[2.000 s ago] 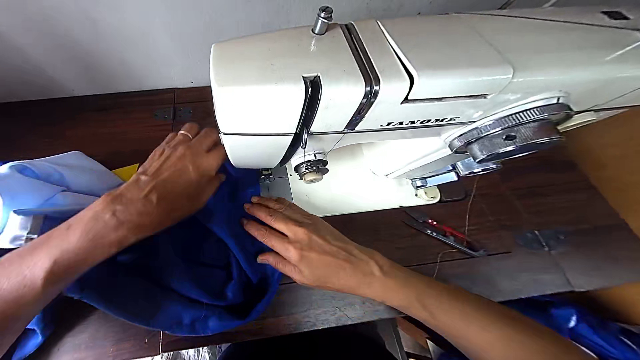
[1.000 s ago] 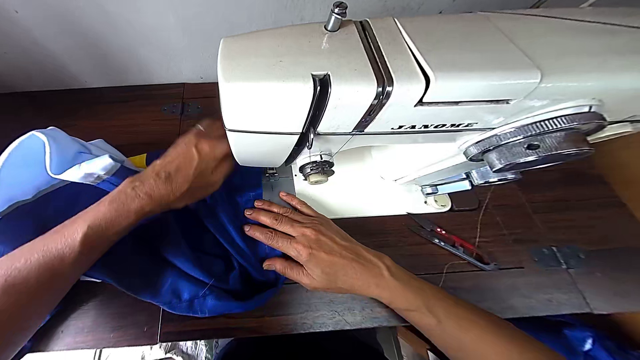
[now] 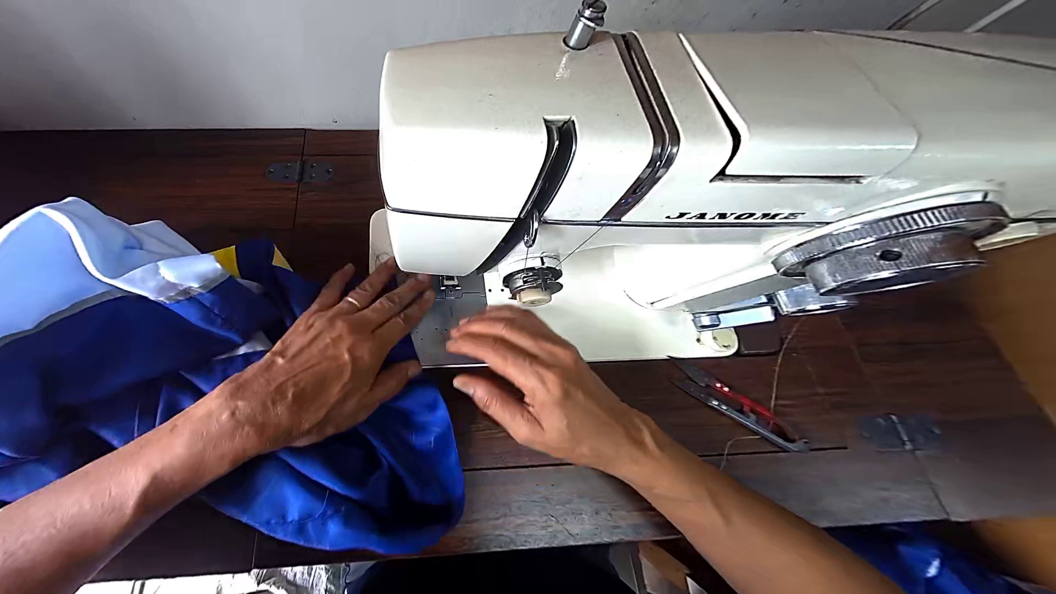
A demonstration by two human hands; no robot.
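A white Janome sewing machine (image 3: 511, 148) stands on a dark wooden table. Blue fabric (image 3: 355, 487) with light blue, white and yellow parts lies left of its metal needle plate (image 3: 450, 330). My left hand (image 3: 338, 355), a ring on one finger, rests flat on the fabric, fingertips at the plate's left side. My right hand (image 3: 536, 384) hovers or rests lightly at the plate's front right edge, fingers slightly bent, with nothing seen in it. The presser foot (image 3: 450, 285) shows just under the machine head; whether fabric touches it cannot be told.
Thread snips with a red part (image 3: 742, 408) lie on the table right of my right hand, near a loose thread (image 3: 777, 371). Metal hinges (image 3: 899, 431) are set in the tabletop (image 3: 569, 511). More blue fabric (image 3: 924, 561) is at the lower right. A wall runs behind.
My left hand has come down flat on the fabric beside the plate. My right hand has lifted its fingers off the fabric edge. The fabric now lies left of the presser foot, baring more plate.
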